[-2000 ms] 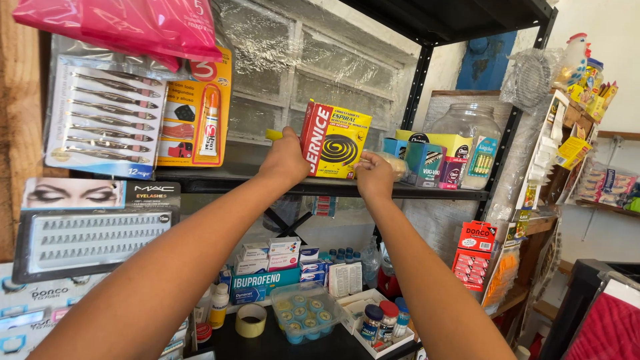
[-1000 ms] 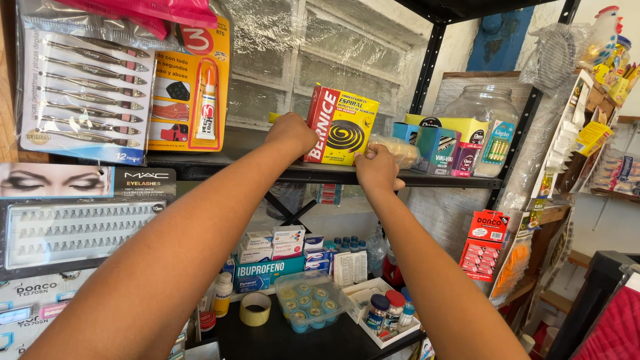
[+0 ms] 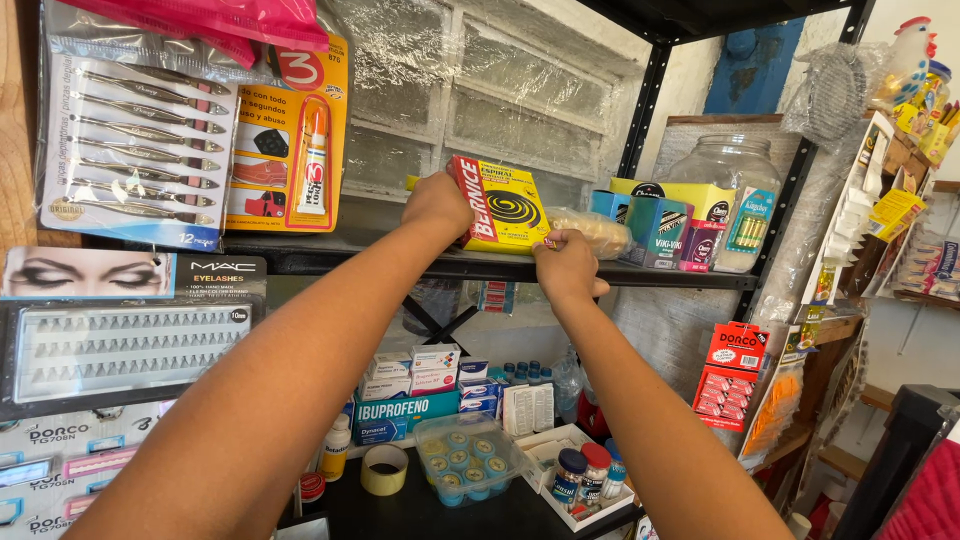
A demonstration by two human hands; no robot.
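Observation:
A yellow and red box of mosquito coils rests on the black metal shelf, its front tilted back. My left hand is at the box's left side, the fingers partly hidden behind its red edge. At the lower right corner of the box is my right hand, thumb and fingers closed on it. A bit of yellow shows behind my left hand. Just right of the box lies a clear plastic bag with pale round items, and beside that stand small cartons.
A glass jar stands at the shelf's right end. Carded tweezers, a glue pack and an eyelash pack hang at left. Below are medicine boxes, a tape roll and a plastic tub. Razor blade packs hang at right.
The coil box, upright earlier, now leans back. Both hands have stayed at its sides, the right one at its lower right corner.

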